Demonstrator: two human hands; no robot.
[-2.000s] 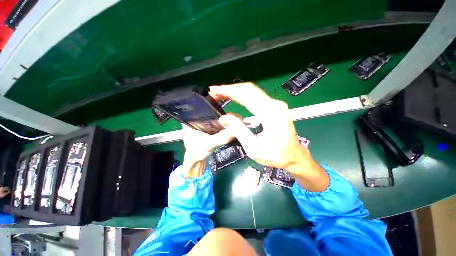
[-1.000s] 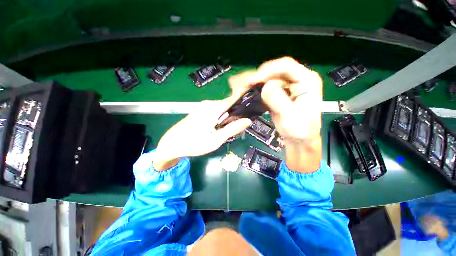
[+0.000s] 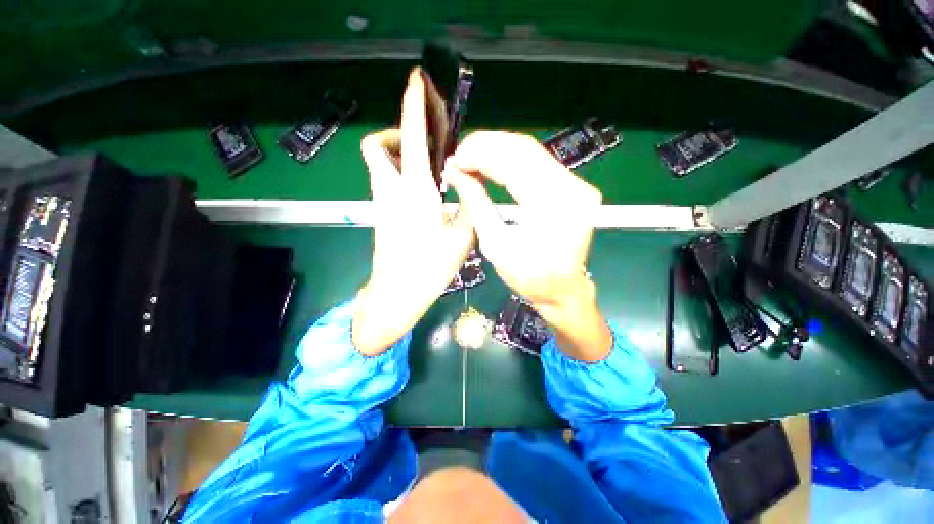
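A dark phone unit (image 3: 438, 113) is held up on edge above the pale rail; a thin dark piece (image 3: 462, 94) stands close beside it, and I cannot tell if the two are joined. My left hand (image 3: 415, 210) holds the unit from the left with its fingers up along it. My right hand (image 3: 533, 210) has its fingertips at the unit's lower right edge, where its thumb and finger meet. Other phone units (image 3: 524, 325) lie on the green mat below, partly hidden by my right hand and wrist. A cream-white lump (image 3: 472, 329) lies between my forearms.
Stacked black trays (image 3: 113, 276) stand at left; another tray (image 3: 773, 241) with several units is at right. Black frames (image 3: 725, 292) lie beside it. The green belt (image 3: 379, 123) carries spaced units beyond the rail (image 3: 655, 216). A person's blue sleeve (image 3: 886, 445) shows at lower right.
The held unit has gone from slanted to nearly upright and moved left and up. My right hand has moved left and down. Belt units have shifted left. The black frames at right lie differently.
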